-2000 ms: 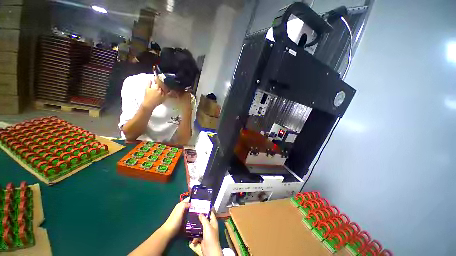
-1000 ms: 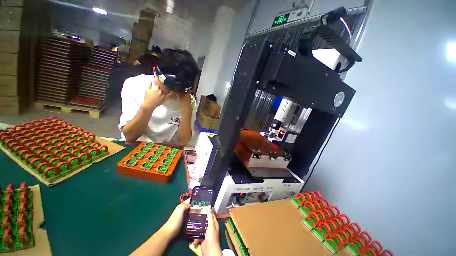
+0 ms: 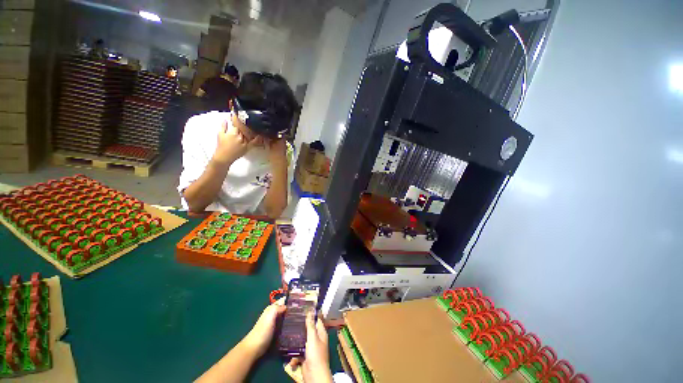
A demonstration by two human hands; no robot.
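A dark smartphone [image 3: 299, 320] with a lit screen is held upright between my two hands at the bench's near edge, just left of the machine base. My left hand [image 3: 267, 326] grips its left side. My right hand [image 3: 317, 348] holds its right side and lower end, with the thumb on or over the screen. My right fingers are partly hidden behind the phone. An orange fixture [image 3: 217, 258] lies on the green bench beyond the hands, with green pieces in its cavities.
The black press machine [image 3: 346, 161] stands right, with a second orange fixture [image 3: 383, 217] inside. Cardboard [image 3: 408, 342] with green-and-red pieces [image 3: 498, 329] lies near right. More pieces stand on cardboard at far left [image 3: 82, 217] and near left [image 3: 26, 322]. A person [image 3: 225, 161] sits across the bench.
The phone's screen picture has changed. The black looped part on top of the machine swung to the right, then back left. My hands have barely moved.
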